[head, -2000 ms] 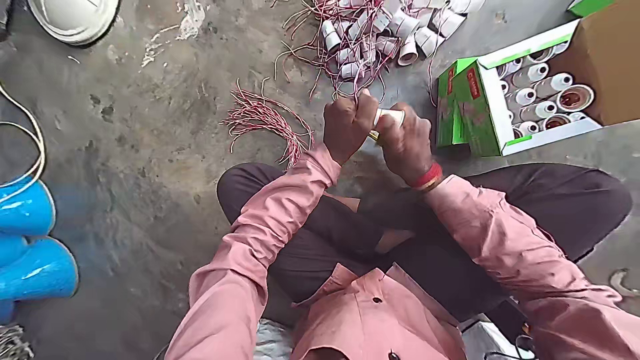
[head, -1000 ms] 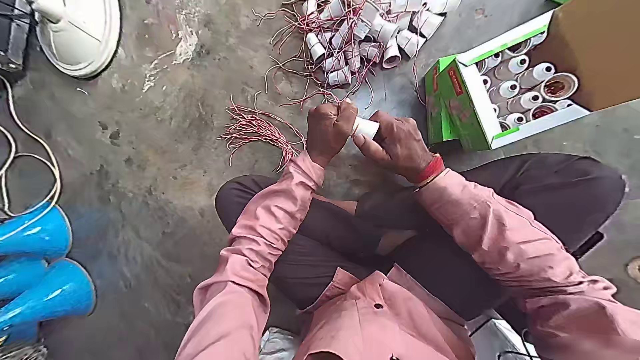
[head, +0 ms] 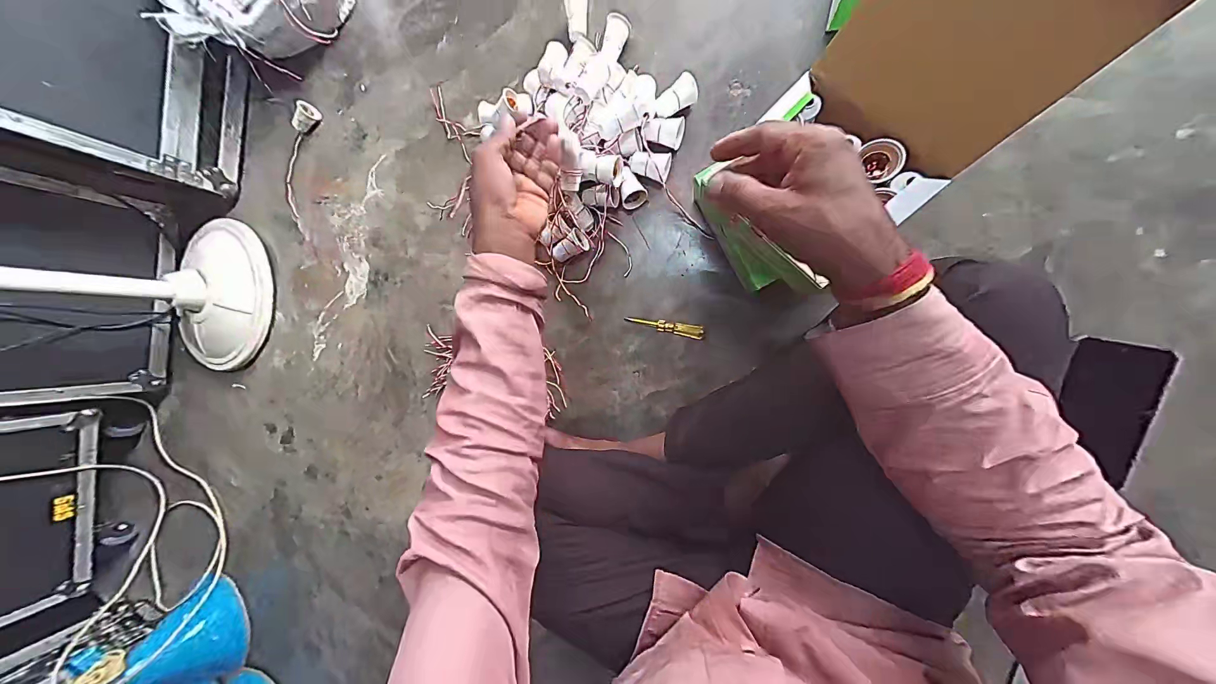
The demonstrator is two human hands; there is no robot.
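Note:
My left hand (head: 521,185) is over the left side of a pile of white lamp holders (head: 608,119) with red-and-white wires, palm up and fingers apart; nothing shows gripped in it. My right hand (head: 817,204) hangs over the near left edge of a green-and-white cardboard box (head: 750,247), its fingers curled; whether it holds something cannot be told. More holders (head: 883,159) sit in the box, partly hidden by this hand. A small screwdriver with a yellow handle (head: 676,329) lies on the floor between me and the pile. Loose twisted wires (head: 440,366) show on both sides of my left forearm.
A single wired holder (head: 305,117) lies apart at the upper left. A white round stand base (head: 226,294), black metal-edged cases (head: 81,209), a pale cable (head: 217,518) and a blue horn-shaped object (head: 195,632) are along the left. A dark flat object (head: 1119,408) is by my right knee.
Both hands have parted and moved forward from the white holder they held together; the left has gone to the pile, the right to the box. The screwdriver now shows on the floor. The view has shifted.

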